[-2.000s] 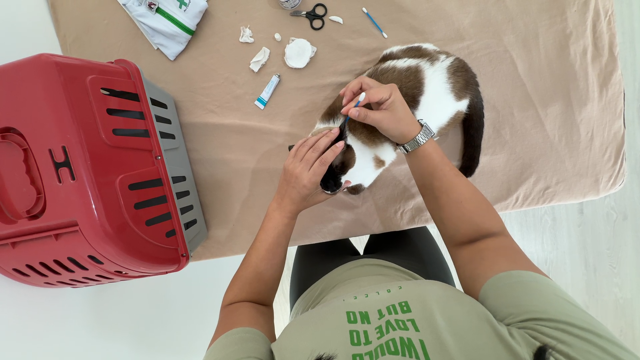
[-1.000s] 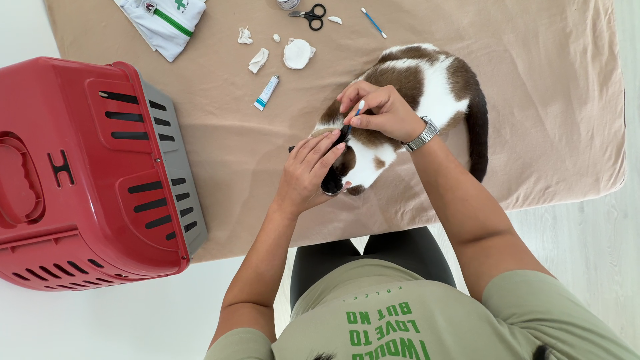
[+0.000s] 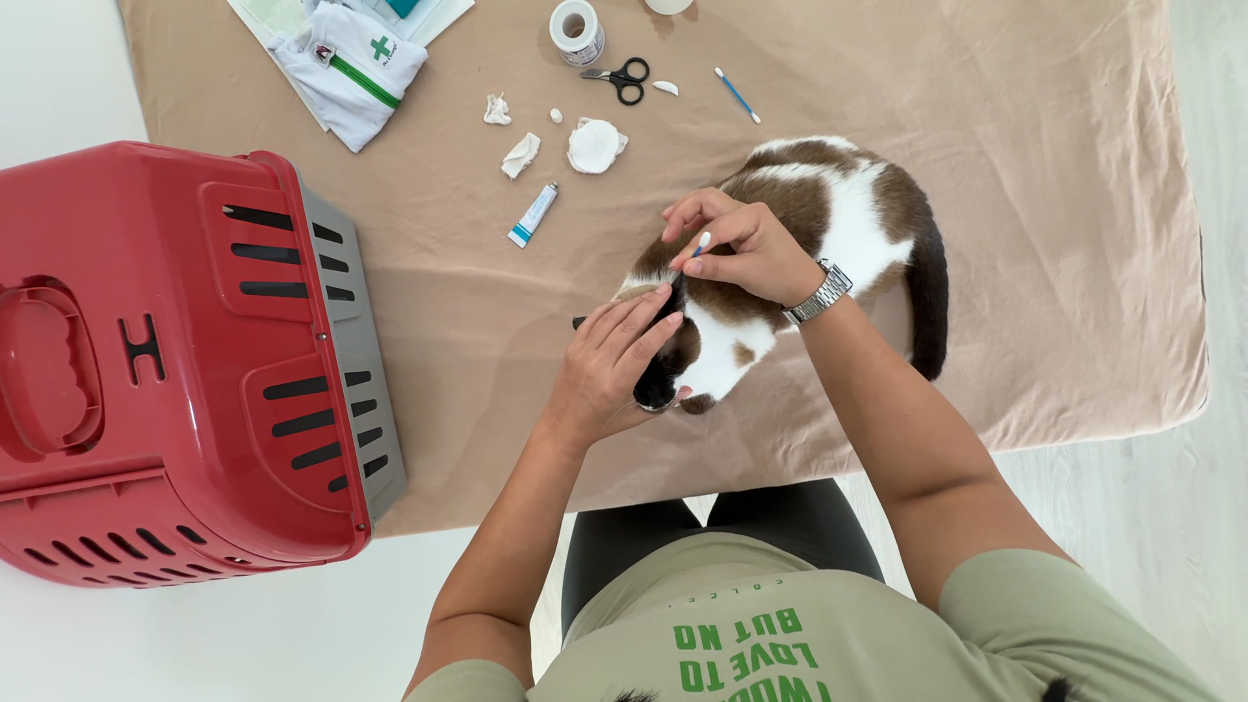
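A brown and white cat [image 3: 858,214] lies on the cloth-covered table, its dark head toward me and to the left. My left hand [image 3: 619,356] is laid over the cat's head, fingers spread beside an ear, holding the head. Above the ear, my right hand [image 3: 746,249] pinches a blue cotton swab [image 3: 701,246] between thumb and fingers, one white tip pointing up. The swab's lower end is hidden at the ear. A metal watch [image 3: 821,292] circles my right wrist.
A red and grey pet carrier [image 3: 214,361] stands at left. Beyond the cat lie an ointment tube [image 3: 533,214], gauze pieces [image 3: 597,145], black-handled scissors [image 3: 624,80], a tape roll [image 3: 576,31], another blue swab [image 3: 737,95] and a white zipped pouch [image 3: 361,73].
My right hand has shifted slightly, with its fingers a little more spread around the swab. My left hand stays on the cat's head.
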